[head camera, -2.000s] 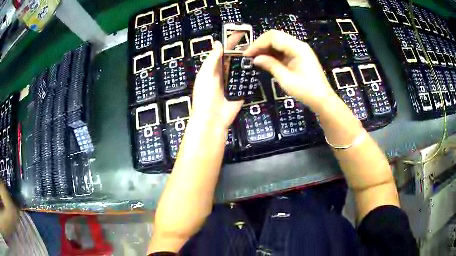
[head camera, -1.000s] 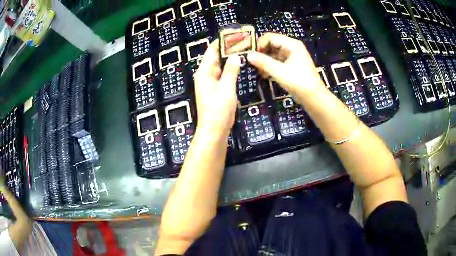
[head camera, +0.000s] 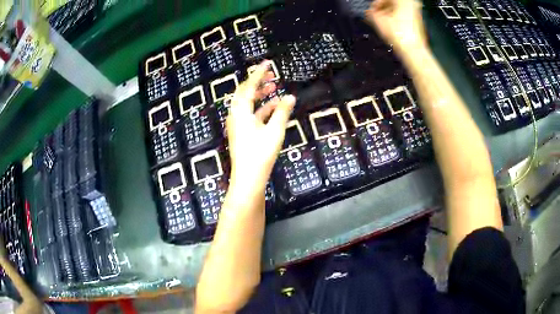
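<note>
The black blister tray (head camera: 368, 73) lies in front of me with rows of fitted housings, black with pale gold window frames and white numerals, such as one at the front (head camera: 334, 144). My left hand (head camera: 255, 113) is over the tray's middle row, thumb and fingers apart; its fingertips overlap the gold frame of a housing (head camera: 272, 71), and contact is unclear. A heap of loose keypads (head camera: 316, 58) lies to its right. My right hand (head camera: 393, 18) is at the top edge, fingers bent, partly cut off, beside a blurred dark thing; whether it holds anything is unclear.
Long dark keypad stacks (head camera: 70, 196) stand on the green surface at left. Another tray of gold-framed housings (head camera: 503, 61) lies at right, a yellow cord (head camera: 527, 104) across it. Another person's arm (head camera: 21, 285) shows at lower left.
The housing held up between both hands is no longer raised. My left hand has lowered and opened over the middle row. My right hand has moved up and right. The view has shifted.
</note>
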